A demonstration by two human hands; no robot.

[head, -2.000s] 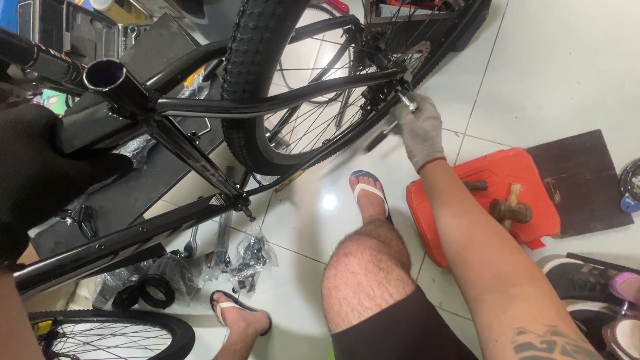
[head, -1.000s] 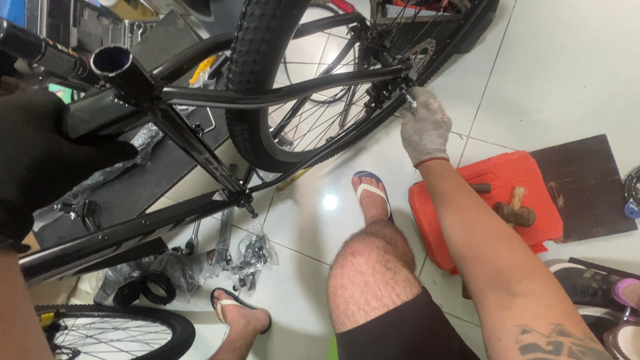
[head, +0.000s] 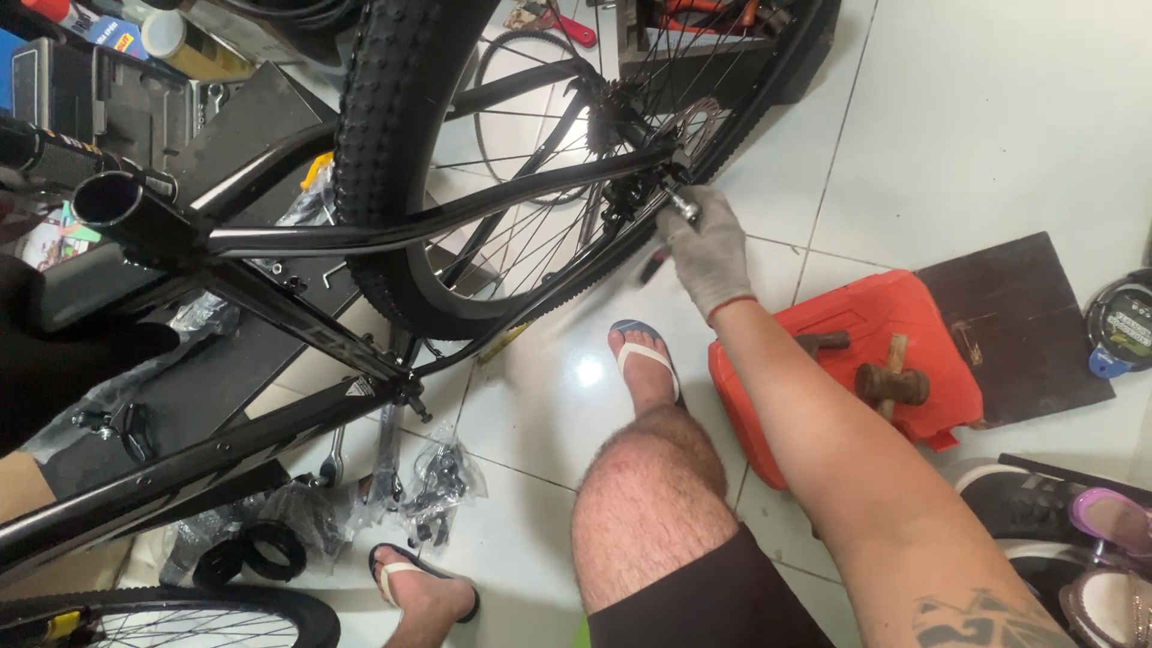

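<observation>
A black bicycle frame (head: 306, 238) lies across the left half, its open seat tube pointing up. The rear wheel with its knobby tire (head: 382, 162) sits between the stays, with a cassette (head: 612, 112) and a disc rotor (head: 697, 126) at its hub. My right hand (head: 711, 238), in a light grey glove, holds a metal-ended tool (head: 681, 203) at the rear axle; its kind cannot be told, and a dark handle shows blurred beside the fingers. My left hand (head: 72, 351), in a black glove, is around the frame tube at the left edge, its fingers partly hidden.
A red plastic case (head: 846, 315) bearing a mallet (head: 891, 382) lies right of my knee, beside a dark board (head: 1008, 328). Bagged parts (head: 441, 486) and a second wheel (head: 297, 616) are at lower left. A toolbox (head: 720, 40) stands behind the rear wheel; shoes (head: 1008, 504) are at lower right.
My right hand has shifted and turned slightly at the rear axle. My left hand stays on the frame.
</observation>
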